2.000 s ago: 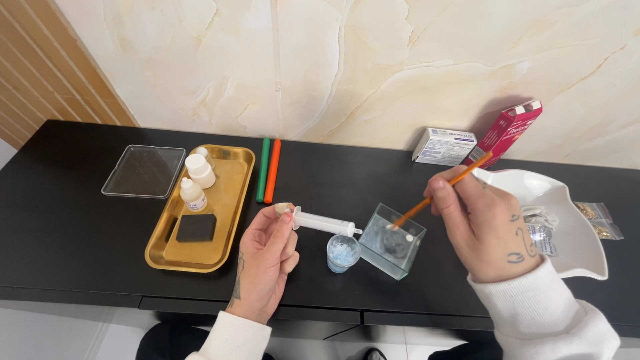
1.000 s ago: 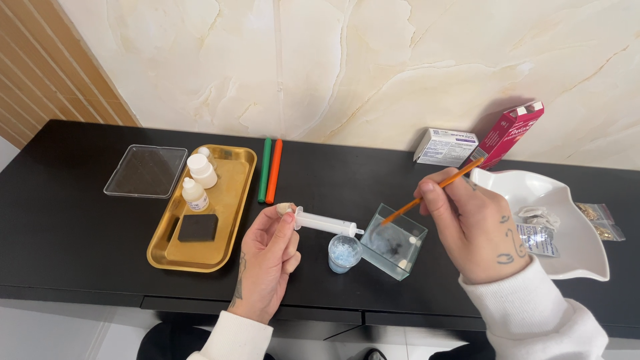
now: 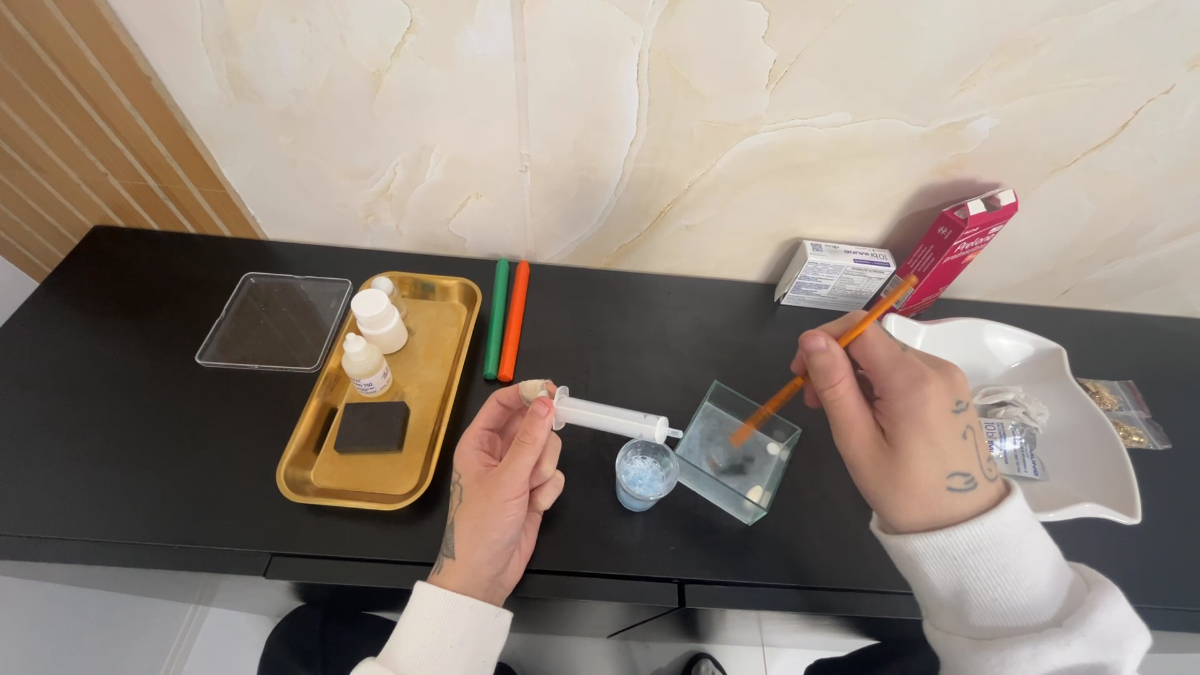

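Observation:
My left hand (image 3: 511, 478) pinches the plunger end of a clear plastic syringe (image 3: 609, 416), whose tip points right, close to the rim of a small glass box (image 3: 717, 497). In my right hand (image 3: 886, 422) is an orange stick (image 3: 825, 361), slanting down with its lower end inside the box. Cloudy liquid, a dark patch and a few whitish round pieces show in the box. Just left of it stands a small clear cup (image 3: 646, 475) with bluish, bubbly contents, below the syringe.
A gold tray (image 3: 441, 412) holds white bottles (image 3: 379, 321) and a dark block (image 3: 372, 427). Beside it lie a clear square lid (image 3: 275, 322) and green (image 3: 497, 319) and orange sticks (image 3: 515, 321). Cartons (image 3: 837, 275), a white dish (image 3: 1087, 478) and small bags (image 3: 1128, 412) are at the right.
The lower end of the orange stick has shifted within the glass box, and my right hand has moved slightly with it. My left hand keeps the syringe in about the same place.

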